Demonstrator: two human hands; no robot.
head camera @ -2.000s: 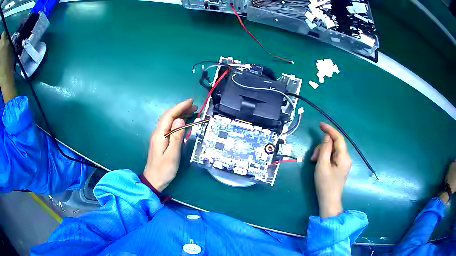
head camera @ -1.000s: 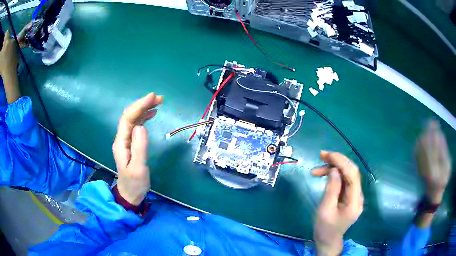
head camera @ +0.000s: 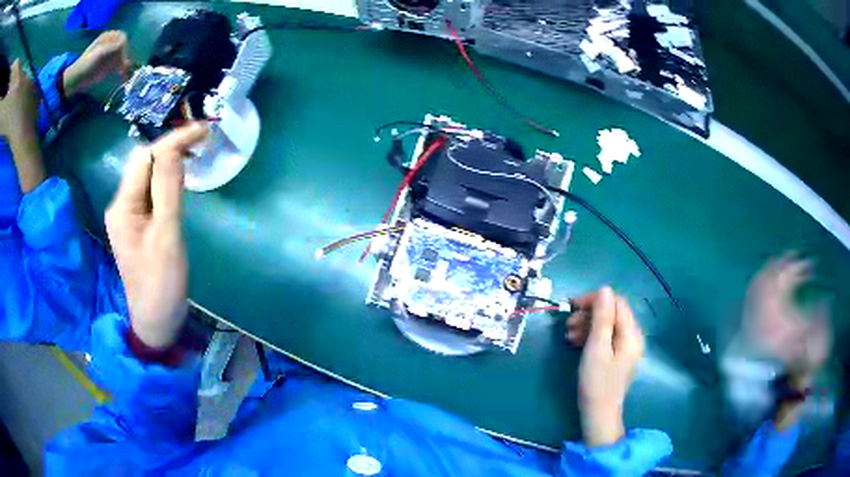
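An open device unit [head camera: 550,200] lies at the centre on a round white base [head camera: 438,341]. Its blue circuit board [head camera: 452,275] faces me, with the black inner housing [head camera: 480,196] beyond. A multicolour wire harness [head camera: 354,240] and a red wire [head camera: 399,200] stick out at the left; a thin black cable [head camera: 634,247] runs out to the right. My left hand [head camera: 154,238] is blurred and raised with nothing seen in it, fingertips over a second unit's base. My right hand [head camera: 608,359] is curled, fingertips beside the small plug of a red-and-black wire pair [head camera: 541,307]; whether it grips is unclear.
A second unit [head camera: 154,95] on a round white base [head camera: 224,154] stands at upper left, by another person's hand [head camera: 98,63]. A blurred hand [head camera: 790,317] is at the right. A parts tray [head camera: 643,98], another unit [head camera: 419,17] and white scraps [head camera: 615,149] lie at the back.
My left hand has moved left and up, away from the central unit. My right hand has closed in beside the small plug. The second unit has come further into view at upper left.
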